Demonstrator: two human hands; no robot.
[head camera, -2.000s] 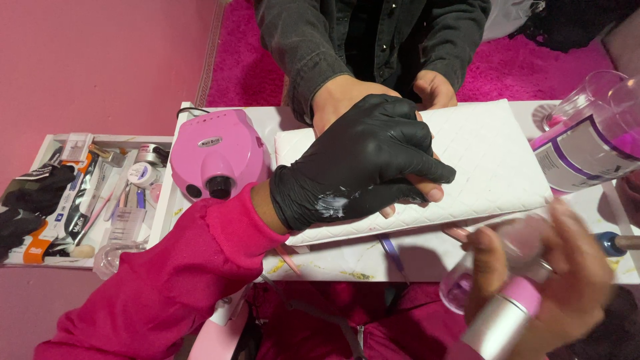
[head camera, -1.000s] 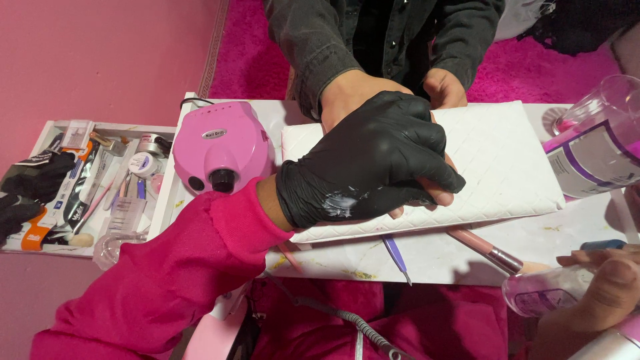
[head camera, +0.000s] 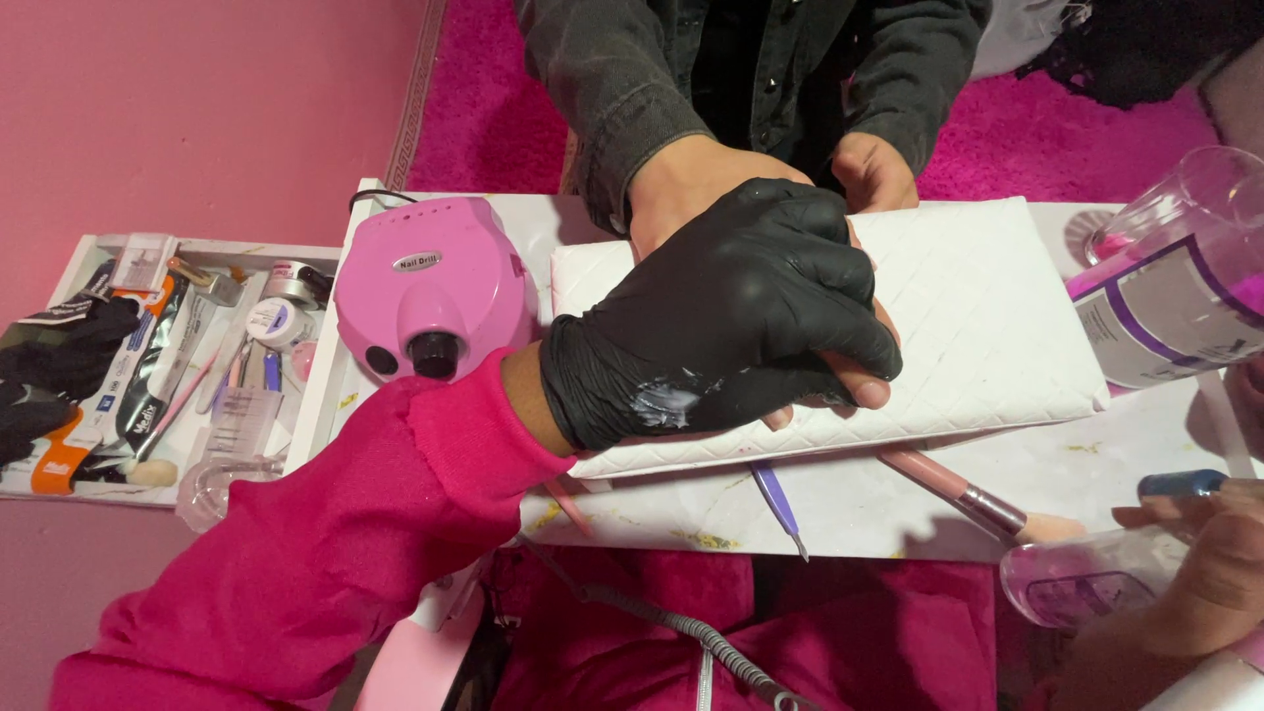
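Observation:
My left hand (head camera: 750, 306), in a black glove with a white smear near the wrist, grips the bare hand (head camera: 686, 183) of a person in a dark denim jacket. Both rest on a white quilted hand cushion (head camera: 968, 306). At the lower right edge my bare right hand (head camera: 1210, 583) is partly cut off, its fingers around a clear bottle (head camera: 1081, 583) with a pink and purple label. A whitish object with a pink part (head camera: 1224, 681) lies below that hand, mostly out of view. Close by is a dark blue cylindrical object (head camera: 1180, 483).
A pink nail drill unit (head camera: 434, 286) stands left of the cushion. Along the front edge lie a purple-handled metal tool (head camera: 777, 499) and a pink-handled brush (head camera: 958, 494). A large labelled bottle (head camera: 1165, 321) is at right. An open drawer (head camera: 89, 242) holds jars and tools.
My right hand has moved right with the clear bottle, from beside the cushion's front corner to the view's edge. My left hand keeps its hold on the other person's hand.

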